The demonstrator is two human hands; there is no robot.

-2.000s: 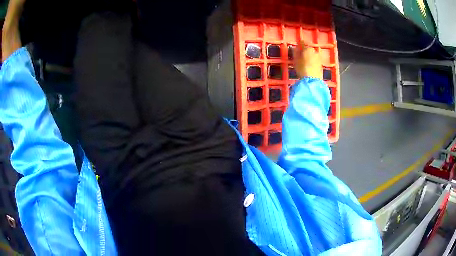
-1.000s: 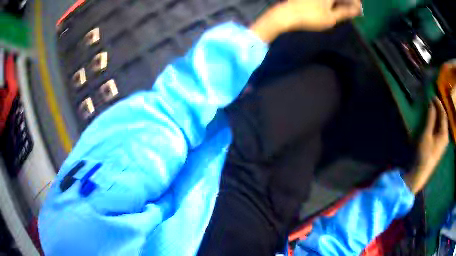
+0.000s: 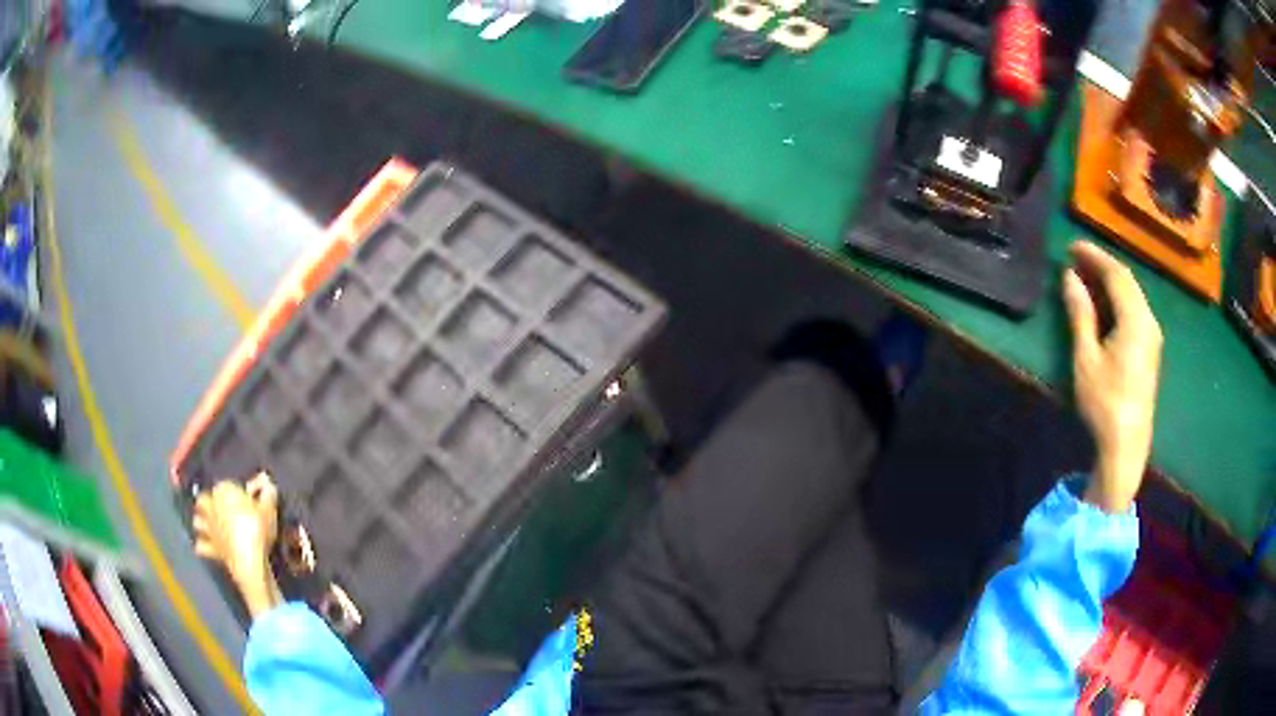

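The black foam tray lies at my left, most of its square pockets empty. Two pale modules with dark centres sit near its lower left edge. My left hand is over that edge beside them, fingers curled; whether it grips a module is hidden. My right hand is empty with thumb and fingers apart, over the bench edge beside the black toggle press fixture. A pale square module with a dark centre sits in the fixture, below its red handle.
An orange press fixture stands right of the black one, with another dark fixture at the right rim. A black flat slab and loose tan and black squares lie on the green bench. A red tray is low at right.
The view has swung to show tray and bench together. My left hand has moved from beside the bench to the tray's lower left edge. My right hand is now in full view beside the black fixture.
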